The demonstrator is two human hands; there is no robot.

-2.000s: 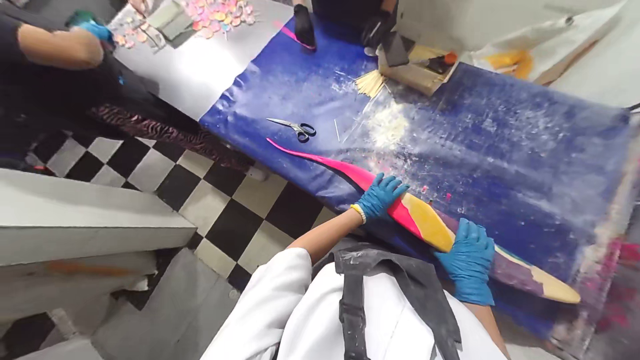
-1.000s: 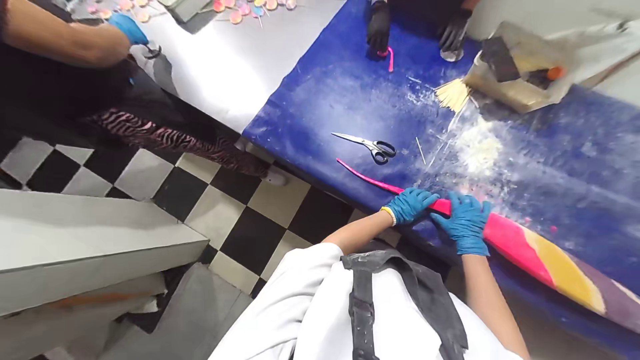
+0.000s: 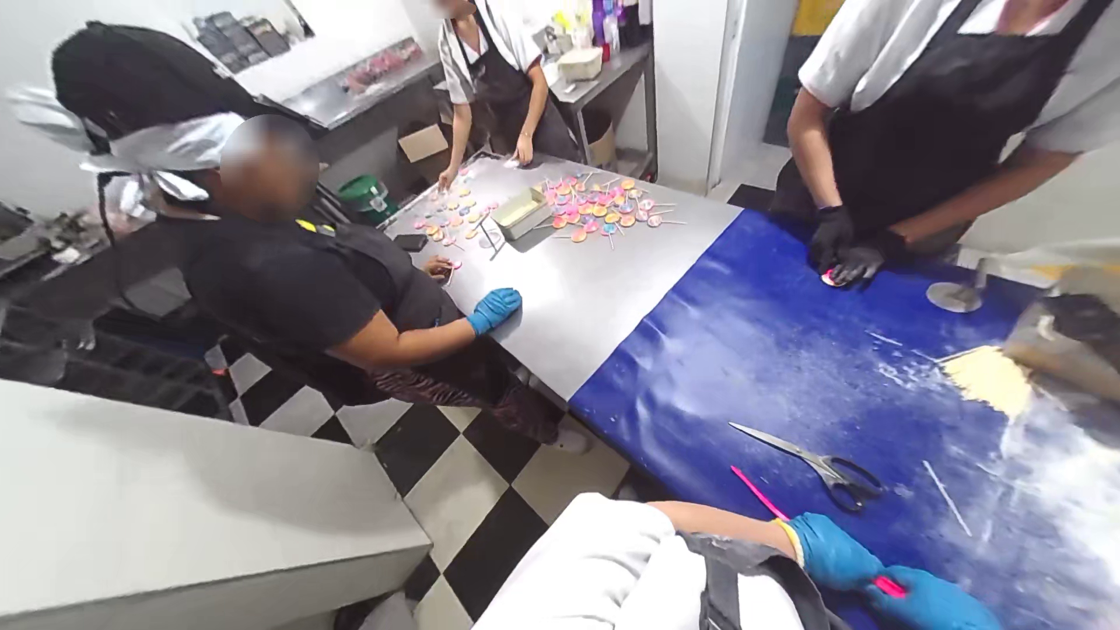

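Both of my hands wear blue gloves at the lower right. My left hand is closed around a pink candy rope, whose thin end sticks out toward the upper left on the blue mat. Close beside it, my right hand grips the same rope, a short pink piece showing between the two. Just above my left hand lie scissors with black handles, blades partly apart. A thin white stick rests to their right. The thick part of the rope is out of view.
Across the mat a co-worker's black-gloved hands hold a small pink piece near a round metal press. Pale sticks lie by a bin. Lollipops and a tray cover part of the steel table, where two other people stand.
The view has swung up and left, bringing the co-workers into sight. My hands, farther apart on the thick rope two seconds ago, are now close together on its thin part.
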